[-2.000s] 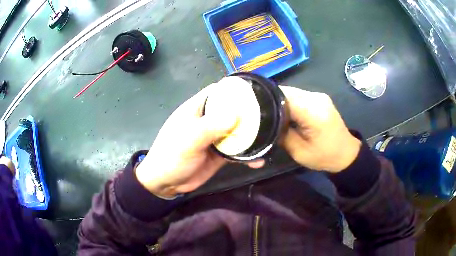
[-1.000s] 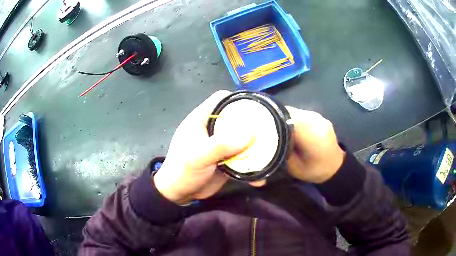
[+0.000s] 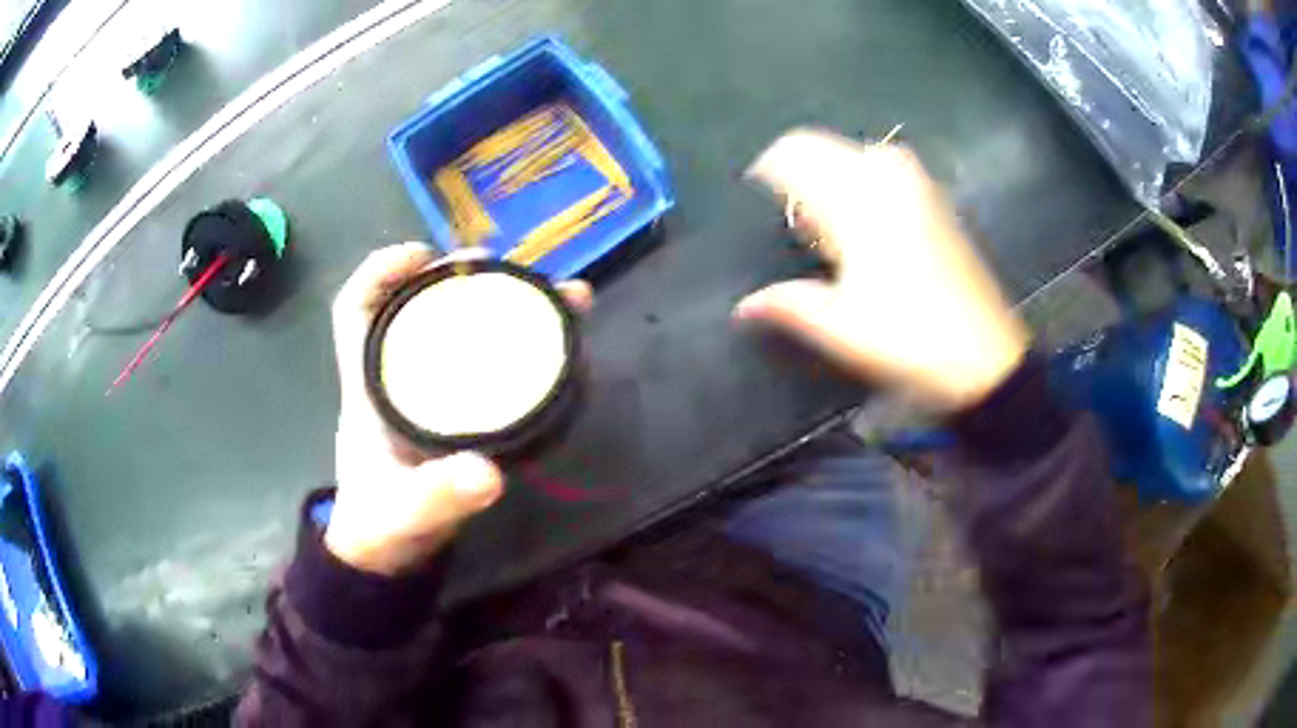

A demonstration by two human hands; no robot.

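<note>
My left hand (image 3: 391, 469) holds the black round housing (image 3: 565, 373) from its left side, mouth facing up. The cream-white round board (image 3: 474, 353) sits in the housing mouth. A blurred red wire (image 3: 569, 486) shows below the housing. My right hand (image 3: 775, 242) is away to the right, blurred, fingers apart, above the bench. A thin gold pin tip shows just beyond its fingers; whether the hand touches it I cannot tell. The small clear disc is not visible. The blue pin bin (image 3: 647, 185), holding gold pins (image 3: 548, 178), stands just beyond the housing.
A black unit (image 3: 228, 259) with a red wire lies at the left, near the pale rail (image 3: 199, 150). Further units stand beyond the rail. A blue parts tray (image 3: 43, 597) is at the lower left. A clear plastic bag (image 3: 1095, 86) lies at upper right, above a blue tank (image 3: 1159, 398).
My right hand has let go of the housing and moved right and up. The left hand alone holds the housing, now further left. The view has turned, so the bin appears further left.
</note>
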